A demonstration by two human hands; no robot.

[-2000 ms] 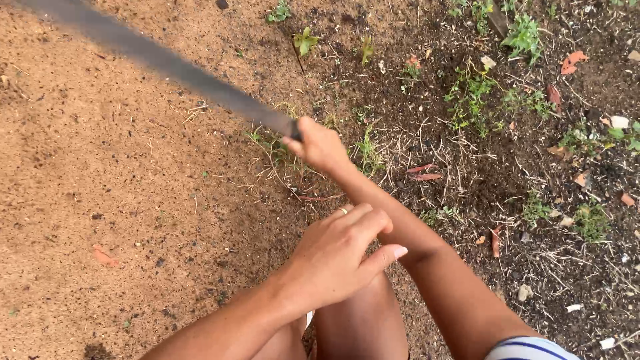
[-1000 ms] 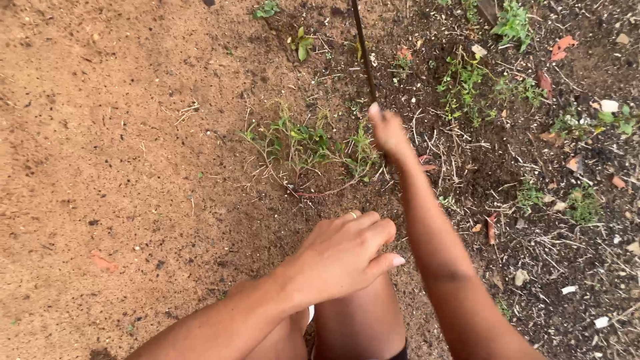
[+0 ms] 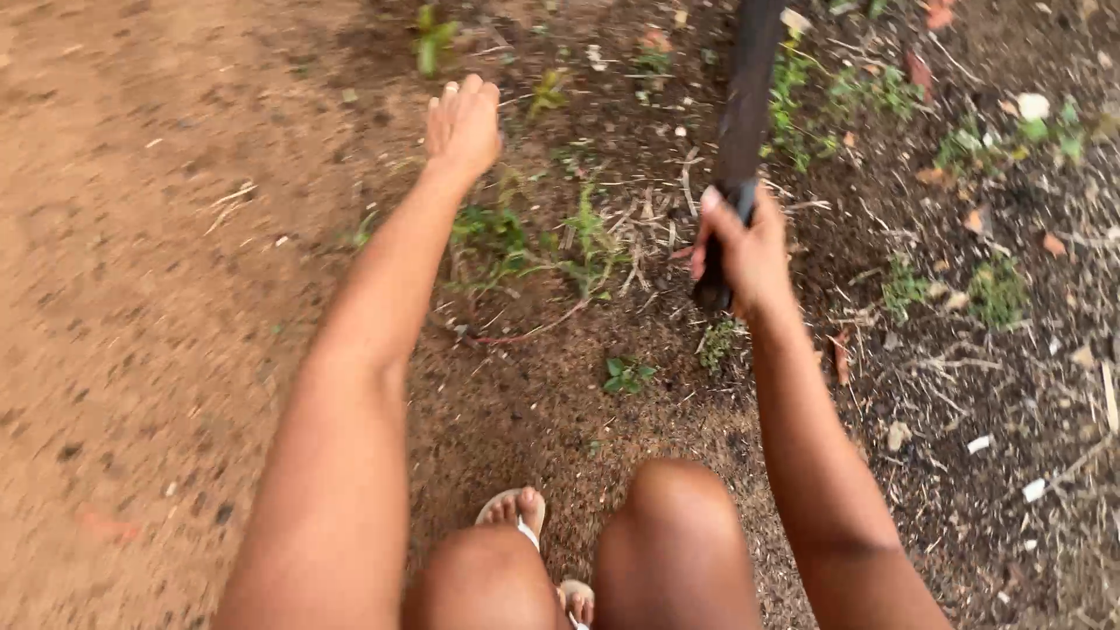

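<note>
My right hand (image 3: 744, 245) grips the dark handle of a long, wide-bladed knife, likely a machete (image 3: 751, 96), whose blade points up and runs out of the top of the view. My left hand (image 3: 464, 127) reaches forward over the ground at upper left centre, its fingers curled; whether it holds anything is hidden. Low green weeds (image 3: 494, 236) grow between my two arms, just below the left hand. A bent reddish stem (image 3: 534, 334) lies at their lower edge.
Bare reddish soil (image 3: 175, 306) spreads on the left. Darker soil with dry stalks, pale fragments and small weeds (image 3: 997, 293) covers the right. A small leafy plant (image 3: 628, 374) stands ahead of my knees (image 3: 682, 525). My sandalled foot (image 3: 516, 516) is at the bottom.
My left hand has left its place by my knee and moved forward, past the weeds. The right hand still holds the blade, which earlier pointed to the upper left.
</note>
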